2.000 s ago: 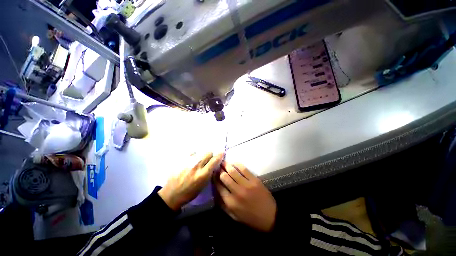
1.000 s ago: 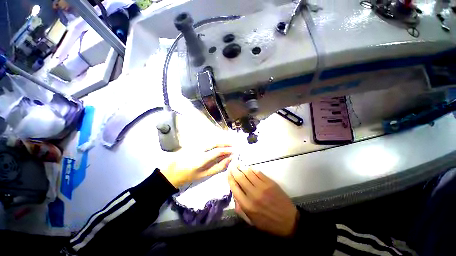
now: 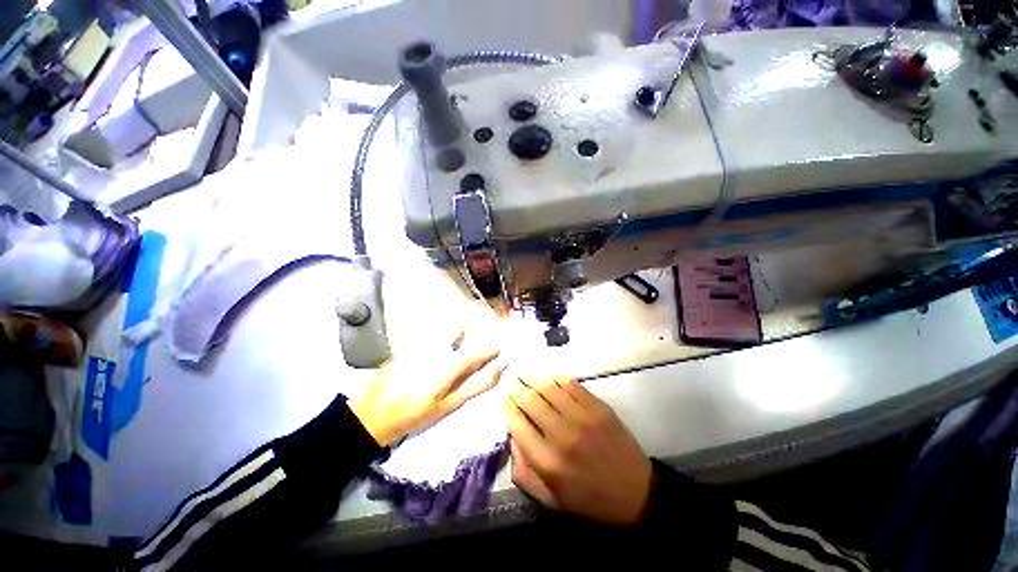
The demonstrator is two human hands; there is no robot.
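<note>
A light-purple fabric piece (image 3: 441, 483) lies at the table's front edge, its gathered edge hanging there and the rest bleached white under the lamp. My left hand (image 3: 430, 385) lies flat on it with fingers spread, left of the needle area. My right hand (image 3: 575, 447) is at the fabric's right side, fingers bent and fingertips down near the presser foot (image 3: 555, 318). Whether its fingers pinch the cloth is hidden by glare. The white sewing machine head (image 3: 580, 145) stands over the far side of the hands.
The lamp (image 3: 363, 318) hangs on a ribbed neck left of the needle. A curved pale band with dark edge (image 3: 229, 302) lies farther left. A phone (image 3: 717, 299) and snips (image 3: 636, 287) lie under the arm. A plastic bag (image 3: 56, 263) is far left; a red spool (image 3: 910, 69) sits on top.
The view has shifted, showing more of the machine top. Both hands have moved up to the needle area, and the gathered purple edge has come into sight below them.
</note>
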